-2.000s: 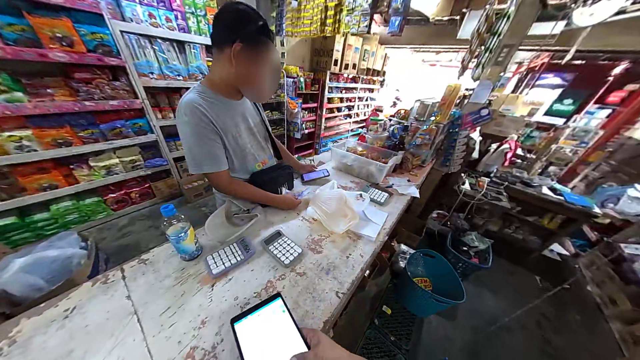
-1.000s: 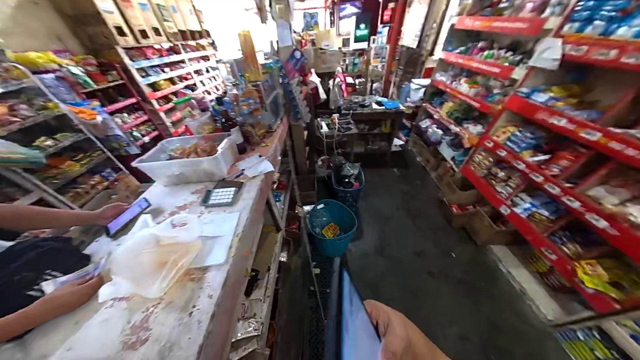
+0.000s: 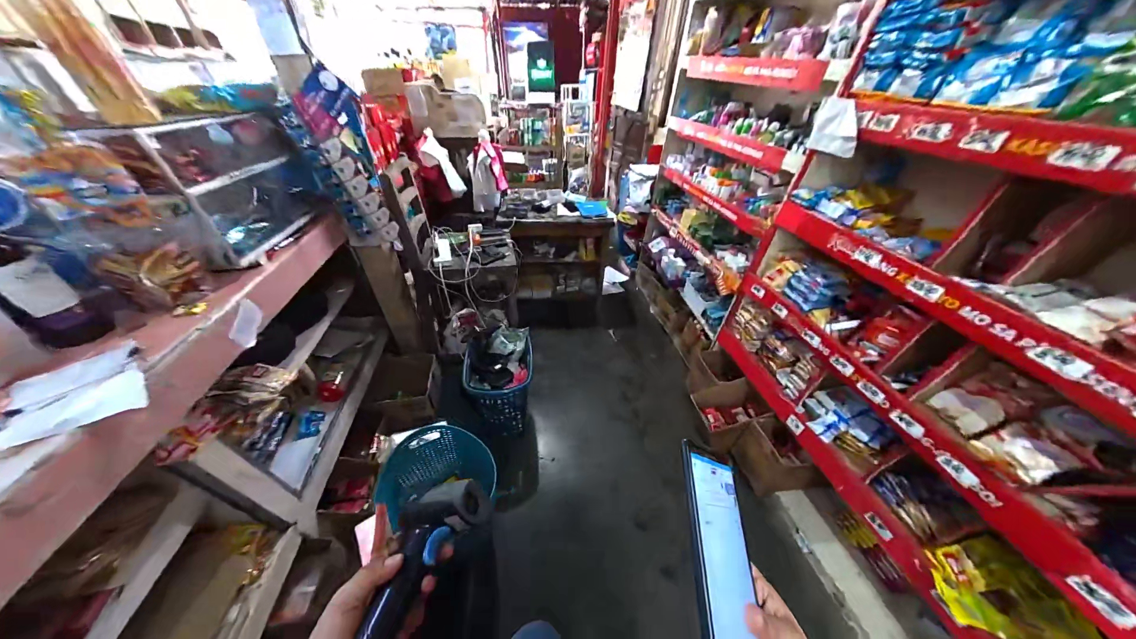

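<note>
My left hand point(image 3: 377, 581) grips a dark handheld barcode scanner point(image 3: 430, 541) with a blue trigger at the bottom left of the head view. A pink and white piece of paper point(image 3: 366, 538) shows beside its fingers. My right hand point(image 3: 770, 608) holds a tablet or large phone point(image 3: 721, 541) upright at the bottom right, its lit screen angled to the left. The scanner overlaps a round teal plastic basket point(image 3: 435, 453) on the floor. The two hands are apart, with dark floor between them.
A worn counter point(image 3: 177, 355) with papers runs along the left, with shelves of packets beneath. Red-edged shelves point(image 3: 887, 399) of packaged goods line the right. A filled blue basket point(image 3: 499, 377) and cardboard boxes point(image 3: 772, 453) stand on the floor. A cluttered desk point(image 3: 555, 226) is at the back.
The view has swung right, from the counter and the person across it to the aisle. My left hand with the scanner has come into view. The tablet or phone remains in my right hand.
</note>
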